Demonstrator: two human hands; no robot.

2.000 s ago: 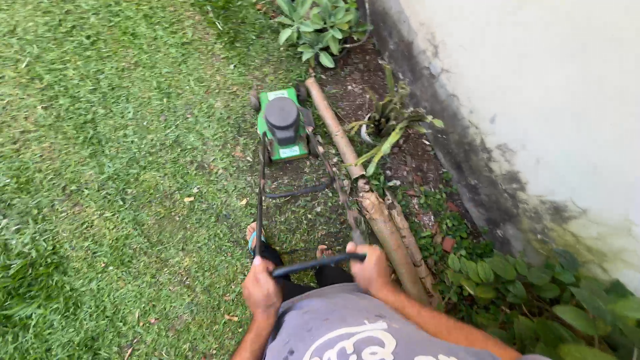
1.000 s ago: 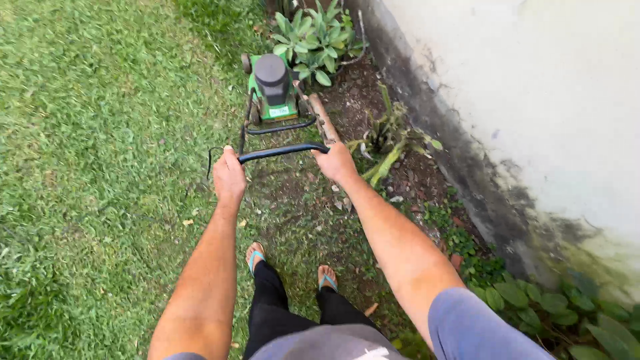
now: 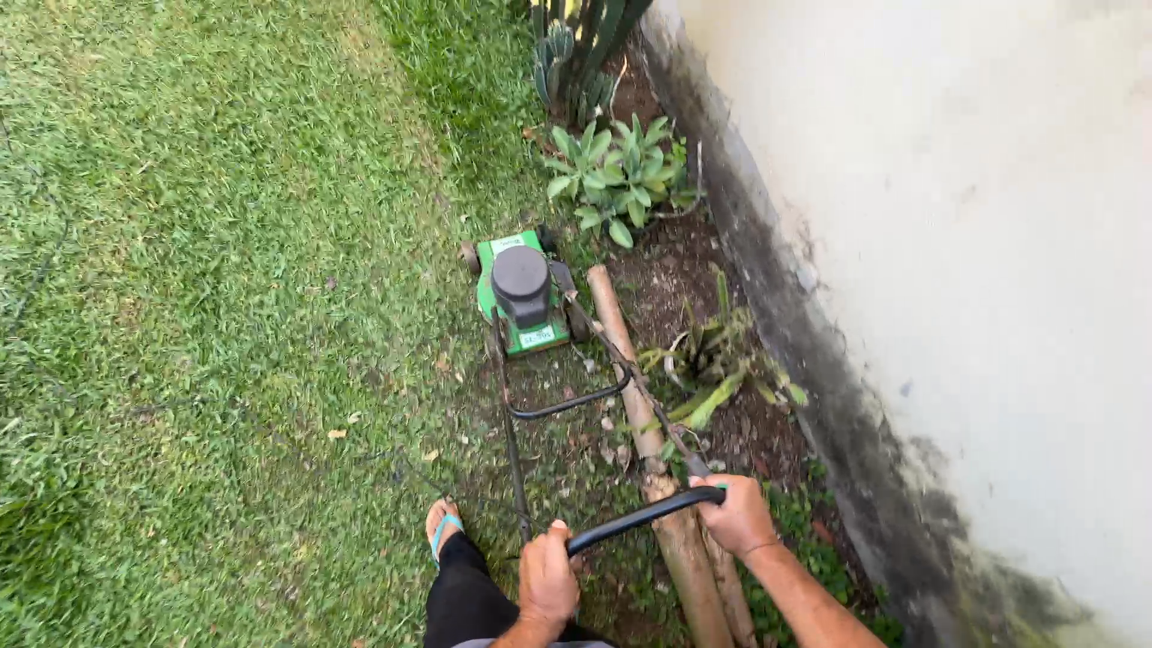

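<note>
A green lawn mower (image 3: 522, 292) with a dark grey motor cover stands on the grass, beside the upper end of a log. Its tubular metal handle runs back toward me and ends in a black crossbar (image 3: 643, 517). My left hand (image 3: 547, 576) is closed around the left end of that bar, thumb on top. At the bar's right end, above the log, my right hand (image 3: 738, 515) grips the corner. The mower's blade is hidden under the deck.
Logs (image 3: 679, 549) edge a soil bed with a leafy plant (image 3: 616, 171), a cactus (image 3: 576, 63) and a straggly plant (image 3: 720, 360). A stained white wall (image 3: 945, 252) rises on the right. A thin dark cable (image 3: 162, 408) crosses the lawn (image 3: 225, 225). My sandalled foot (image 3: 443, 526) is on the grass.
My arms were stretched forward one second ago; now the handle and both hands are close to my body again. The mower has moved back from beside the leafy plant. Both hands stay on the bar.
</note>
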